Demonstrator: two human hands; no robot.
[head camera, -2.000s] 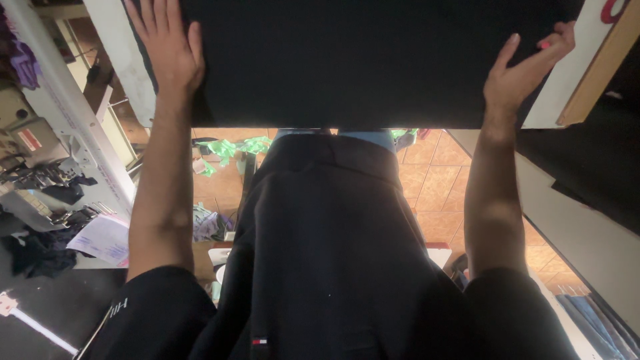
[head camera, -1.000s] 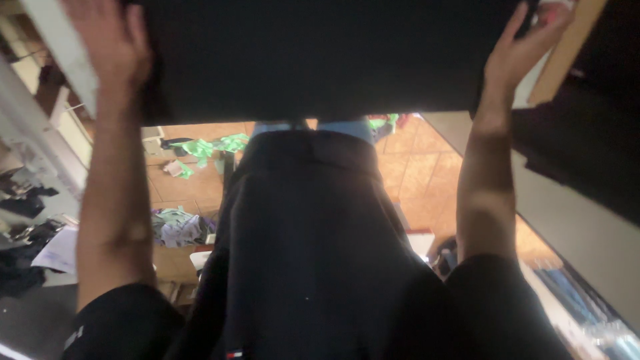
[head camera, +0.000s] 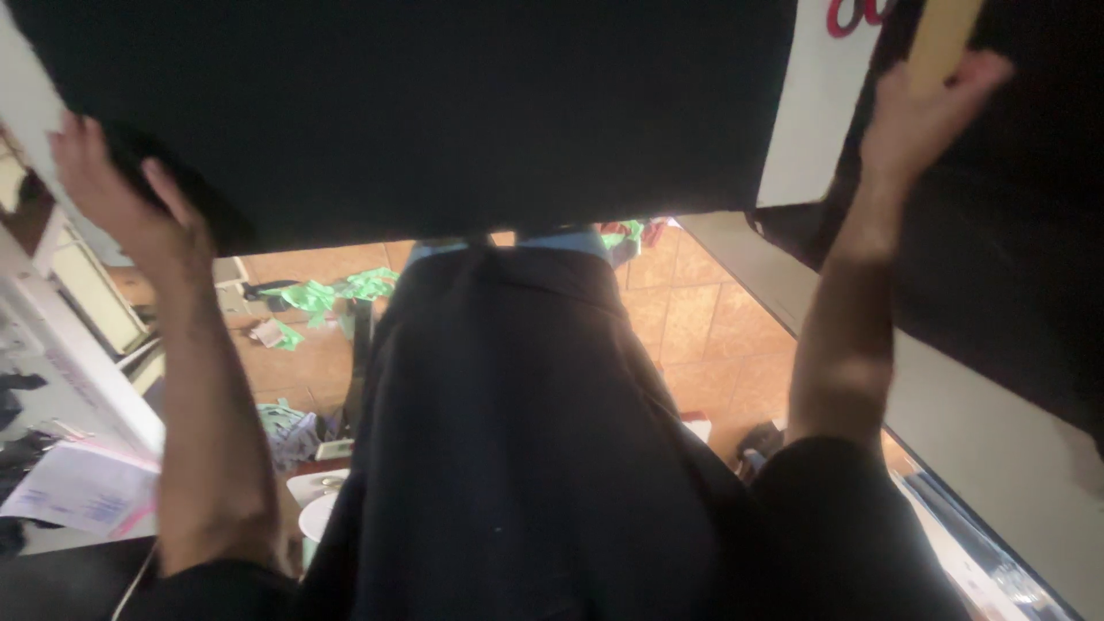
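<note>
Black fabric (head camera: 448, 112) lies spread flat across the top of the view, over a white board (head camera: 806, 129) whose edge shows at the right. My left hand (head camera: 138, 198) rests at the left border of the fabric with its fingers spread. Off to the right, beyond the white board's edge, my right hand (head camera: 927, 121) is beside a yellowish wooden strip (head camera: 944, 43); blur hides whether its fingers grip the strip. The far part of the fabric is cut off by the frame.
Green scraps (head camera: 310, 295) are scattered on the tiled floor (head camera: 690, 319). At the lower left, a paper sheet with writing (head camera: 82, 487) lies near a white frame bar (head camera: 95, 371). Dark material (head camera: 1009, 259) hangs over a pale surface (head camera: 992, 440) on the right.
My right hand has moved right, from over the white border beside the fabric to the wooden strip. My left hand stays by the fabric's left side. The view has shifted somewhat.
</note>
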